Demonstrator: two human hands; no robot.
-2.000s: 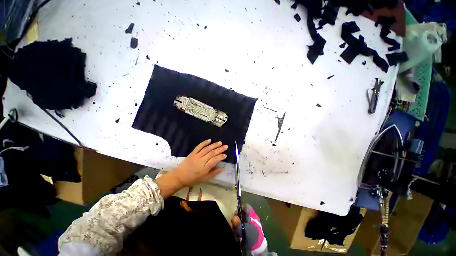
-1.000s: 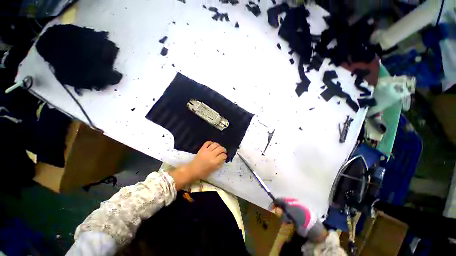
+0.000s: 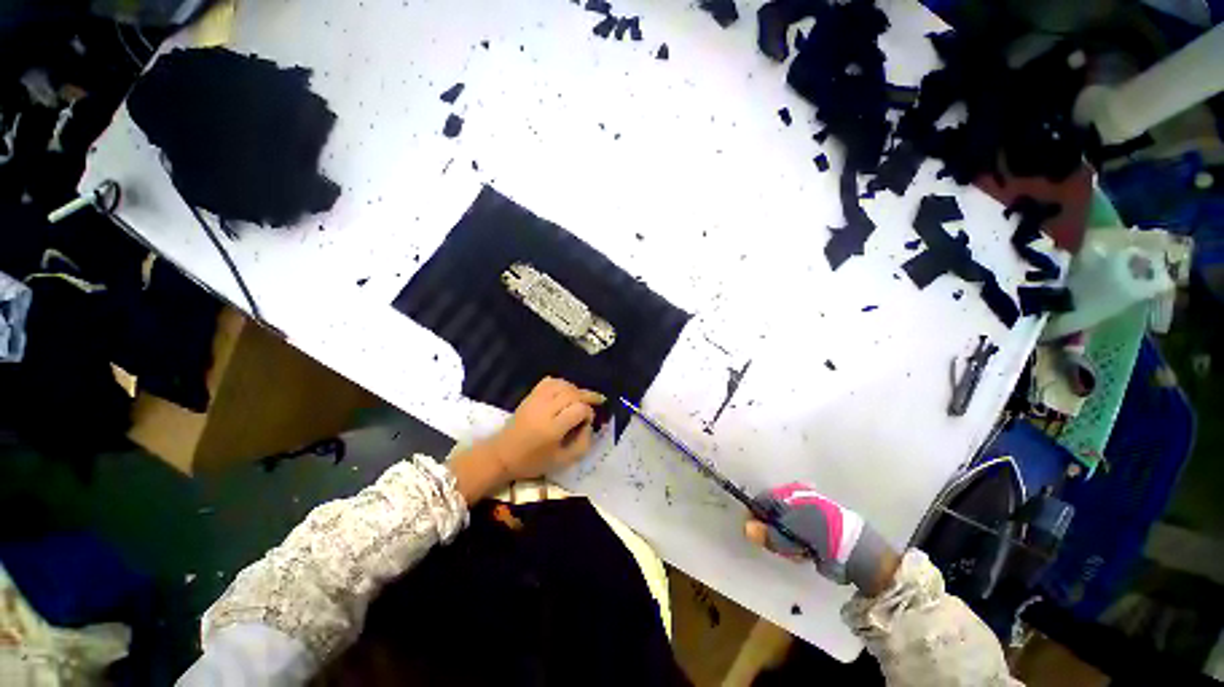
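A black cut fabric piece (image 3: 463,295) lies flat on the white table in front of me, with a curved notch at its lower left. A pale beige pattern weight (image 3: 560,307) rests on it. My bare left hand (image 3: 550,427) lies at the fabric's near edge with fingers bent; whether it pinches the cloth is hard to tell. My gloved right hand (image 3: 805,525) holds the fabric shears (image 3: 691,456), their tips at the fabric's lower right corner, beside my left fingers. A small dark wedge of cloth hangs at that corner.
A black fabric pile (image 3: 242,134) lies at the left, near a narrow black strip (image 3: 222,255). Black offcuts (image 3: 859,121) spread at the far right. A small metal tool (image 3: 972,375) lies near the right edge. Beyond are a steam iron (image 3: 977,503) and a green basket (image 3: 1111,383).
My right hand has come up from the table's near edge, swinging the shears from upright to slanting with their tips at the fabric corner. My left fingers have curled. The camera view has turned.
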